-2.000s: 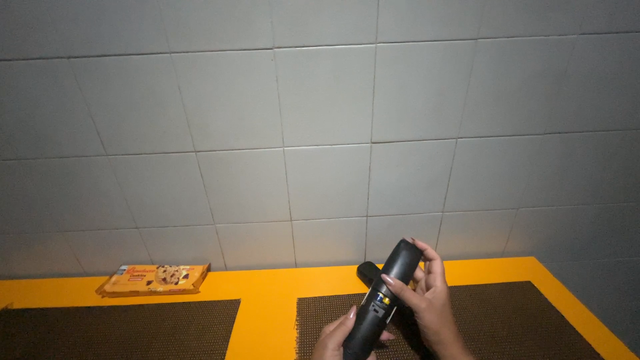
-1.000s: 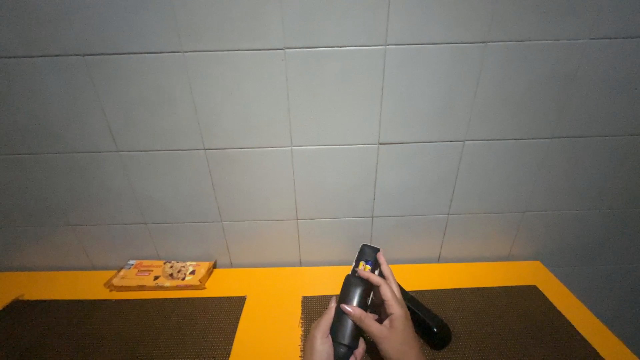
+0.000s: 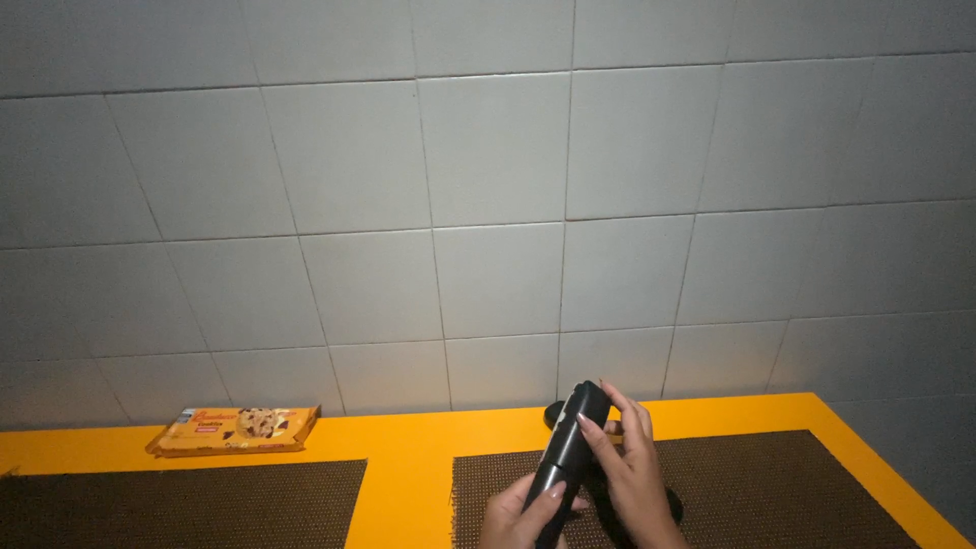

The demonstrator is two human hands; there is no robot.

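A long black object (image 3: 566,450), its kind not clear, is held tilted in both my hands, above the right woven placemat. My left hand (image 3: 526,512) grips its lower end with the thumb on top. Around the upper part are the fingers of my right hand (image 3: 629,465), the thumb resting on its dark surface. Pale, worn-looking marks run along the left edge near the top. Beneath it lies a second black object (image 3: 555,415), mostly hidden by my hands; its rounded ends show behind and to the right.
An orange packet of cookies (image 3: 236,431) lies near the back edge of the yellow table (image 3: 404,488). One brown woven placemat (image 3: 183,507) is at the left, another (image 3: 778,496) at the right. A grey tiled wall (image 3: 499,282) stands behind the table.
One second ago, yellow and blue details showed near the top of the held object; now its upper part looks black. My right hand has shifted up along it.
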